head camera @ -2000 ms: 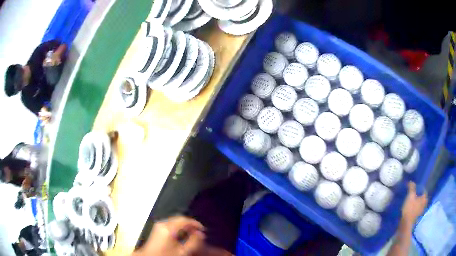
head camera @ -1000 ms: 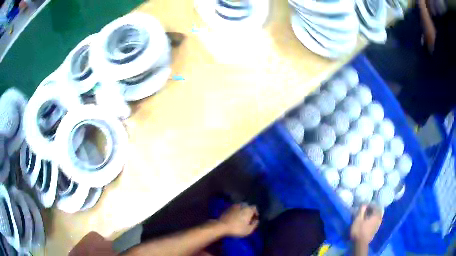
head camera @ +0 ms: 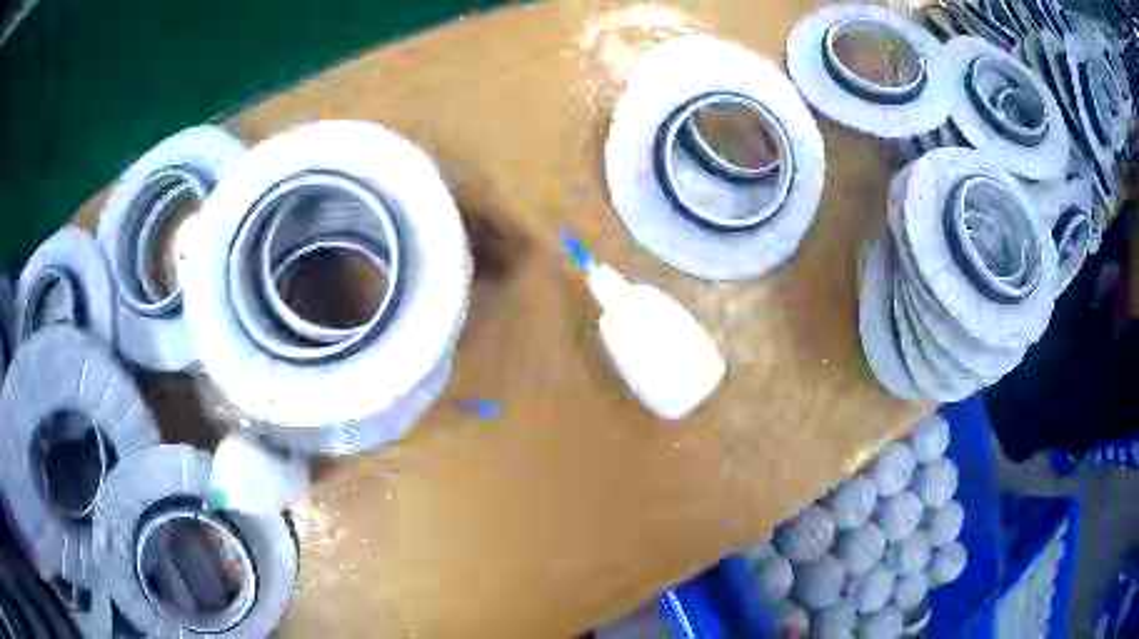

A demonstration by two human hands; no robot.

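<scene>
A white squeeze bottle [head camera: 662, 352] with a blue tip lies near the middle of the worktop [head camera: 500, 524]. A stack of brim rings with dark collars [head camera: 431, 237] stands left of it, its centre open. Another ringed brim [head camera: 637, 187] lies beyond the bottle. Pale dome caps [head camera: 856, 499] sit in rows in the blue crate [head camera: 981, 499] at lower right. My left hand is not in view. A small pinkish patch at the crate's near edge may be a fingertip of my right hand, cut off and blurred.
More open rings [head camera: 69, 462] overlap at far left, and stacked rings [head camera: 1037, 300] stand at right. A blue sliver [head camera: 481, 408] and a whitish blurred object [head camera: 256, 474] lie at left. A green surface [head camera: 250, 56] borders the far side. Dark clothing shows at right.
The view has swung toward the worktop, bringing the white bottle into sight. The crate now shows only in part at lower right. Both forearms have left the picture.
</scene>
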